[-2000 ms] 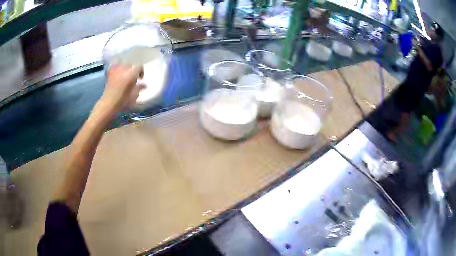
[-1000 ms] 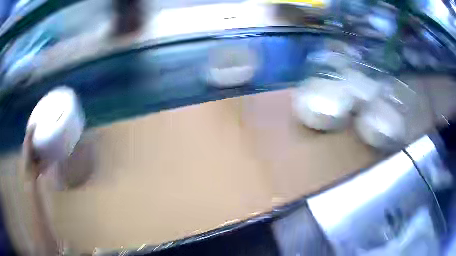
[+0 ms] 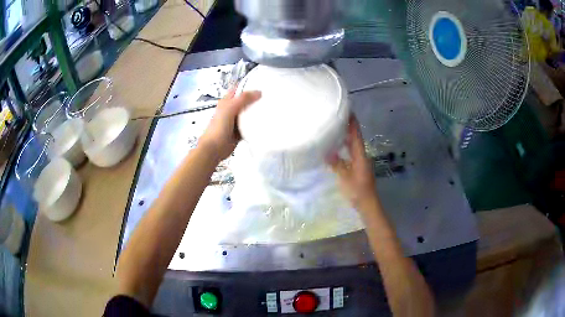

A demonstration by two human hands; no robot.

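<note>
A housing (image 3: 294, 114) with its round white side up is held between my two hands, tilted, just under the shiny metal press head (image 3: 292, 43). Its clear lower part shows faintly, blurred, above the whitish-yellow sheet (image 3: 282, 217). My left hand (image 3: 226, 124) grips its left side, thumb on the upper edge. My right hand (image 3: 354, 164) is on its lower right side, slightly blurred. The sheet lies on the silver machine table (image 3: 158, 186). The fixture is hidden.
Several housings (image 3: 108, 136) stand clear rim up on the cardboard sheet (image 3: 52, 266) at left, others on the conveyor beyond. A pedestal fan (image 3: 447, 38) is at right. A green button (image 3: 209, 301) and red button (image 3: 305, 302) are on the front panel. A carton (image 3: 514, 247) is right.
The view has swung from the bench to the machine. One second ago a hand held a white housing at far left above the cardboard; now both hands hold a housing beneath the press head.
</note>
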